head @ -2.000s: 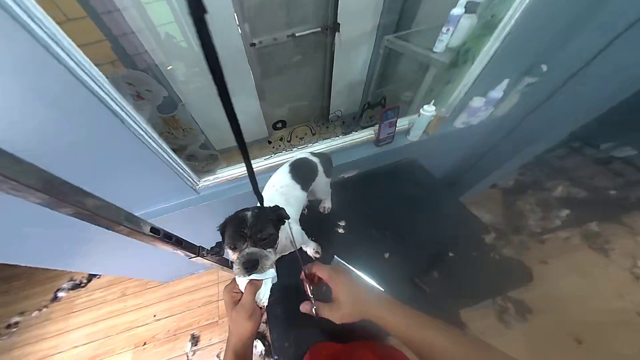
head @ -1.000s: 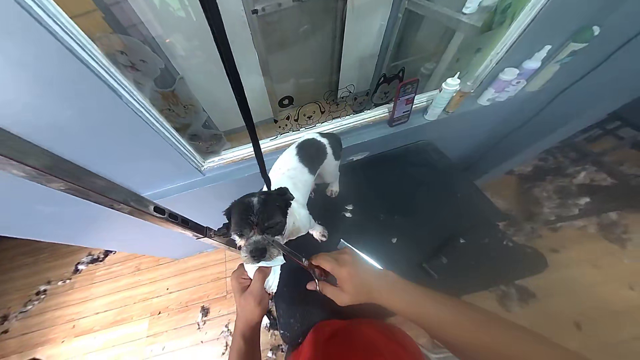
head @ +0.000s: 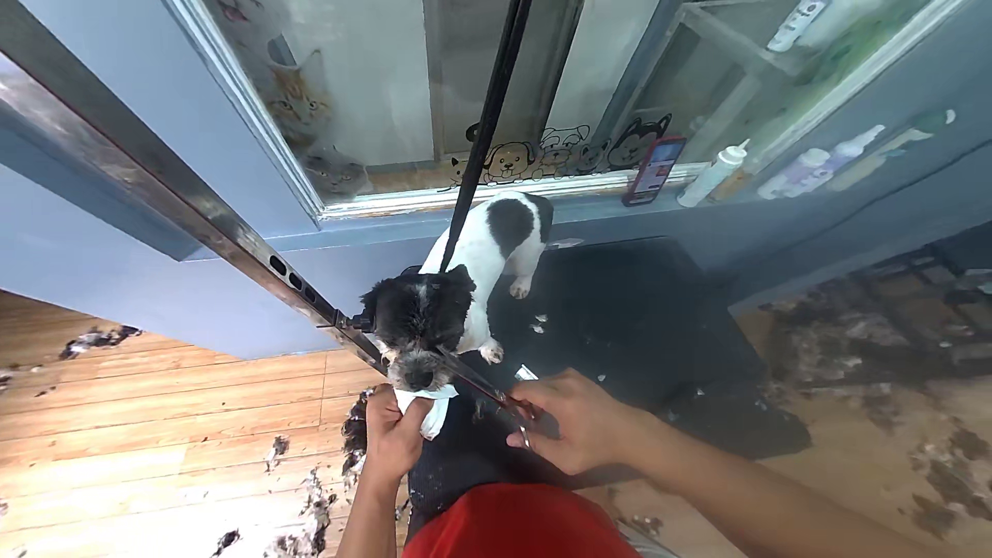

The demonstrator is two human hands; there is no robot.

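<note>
A black and white dog [head: 473, 248] sits on a dark grooming table [head: 620, 310], its head turned toward me, a black strap [head: 488, 124] running up from its neck. My left hand [head: 395, 434] pinches a white tissue or cloth [head: 435, 415] under the dog's chin. With its fingers in the handle loops, my right hand [head: 573, 418] holds grooming scissors [head: 484, 387], whose blade tips touch or nearly touch the fur beside the muzzle. Whether the blades are apart is hard to see.
A metal post [head: 194, 201] slants down to the table's left side. Along the window ledge stand a phone [head: 654, 170] and a white squeeze bottle [head: 713, 174], with more bottles [head: 821, 161] on the wall at right. Cut fur [head: 310, 511] lies on the wooden floor.
The scissors, pointing down the frame beside the dog two seconds ago, are now at its muzzle. My left hand stays at the chin with the white tissue or cloth.
</note>
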